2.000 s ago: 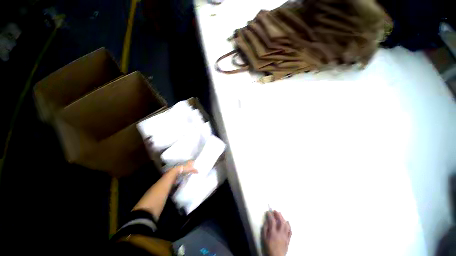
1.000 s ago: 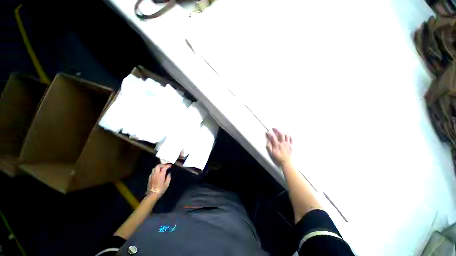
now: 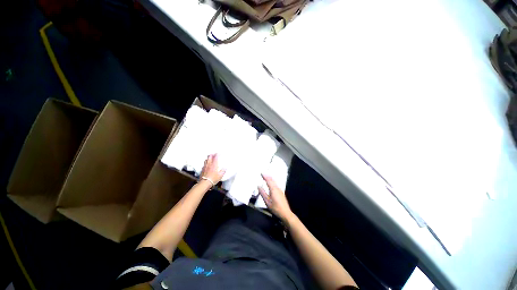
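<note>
White stuffing rolls [image 3: 227, 137] lie side by side and fill a brown carton [image 3: 212, 104] on the floor against the worktable. My left hand [image 3: 212, 170] rests on the rolls at the carton's near side, fingers spread. My right hand [image 3: 273, 195] lies on the rolls at the near right end, fingers apart. I cannot tell whether either hand grips a roll. White paper [image 3: 374, 113] lies flat on the white worktable [image 3: 249, 93], its near edge showing as a thin dark line.
Two open brown cartons [image 3: 122, 161] stand left of the full one. Brown bags [image 3: 263, 8] with a strap lie at the table's top edge. Dark brown pieces [image 3: 506, 62] lie at the far right. Yellow lines [image 3: 59, 71] mark the dark floor.
My right hand has left the paper on the table and come down onto the rolls. My left hand has moved from the carton's near edge up onto the rolls.
</note>
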